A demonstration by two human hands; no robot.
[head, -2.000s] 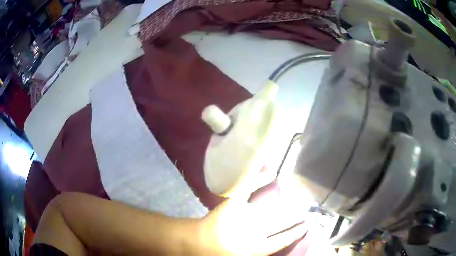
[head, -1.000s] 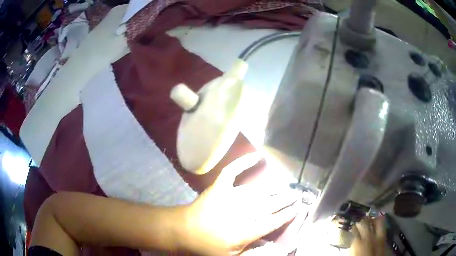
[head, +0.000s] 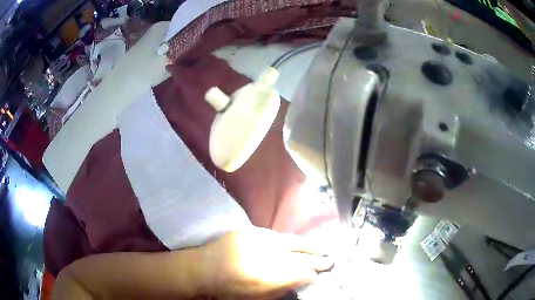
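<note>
The maroon fabric panel [head: 246,187] lies across the table, with a white interfacing strip [head: 170,176] running diagonally over it. My left hand [head: 258,263] is at the panel's near edge, left of the needle area, with its fingers drawn together on the cloth. Strong glare washes out the fingertips and the cloth edge. The grey-white sewing machine head [head: 375,117] stands at right. Its presser foot and needle area [head: 381,234] is partly lost in glare. My right hand is not visible.
A cream sewing lamp [head: 243,129] hangs over the panel on a gooseneck. Flecked fabric [head: 234,17] and more maroon cloth lie at the table's far side. Thread snips [head: 463,272] and small white labels [head: 439,240] lie right of the needle.
The view has shifted, so the machine head sits further left. My right hand, seen beyond the needle one second ago, is gone from view. My left hand's fingers are drawn closer together.
</note>
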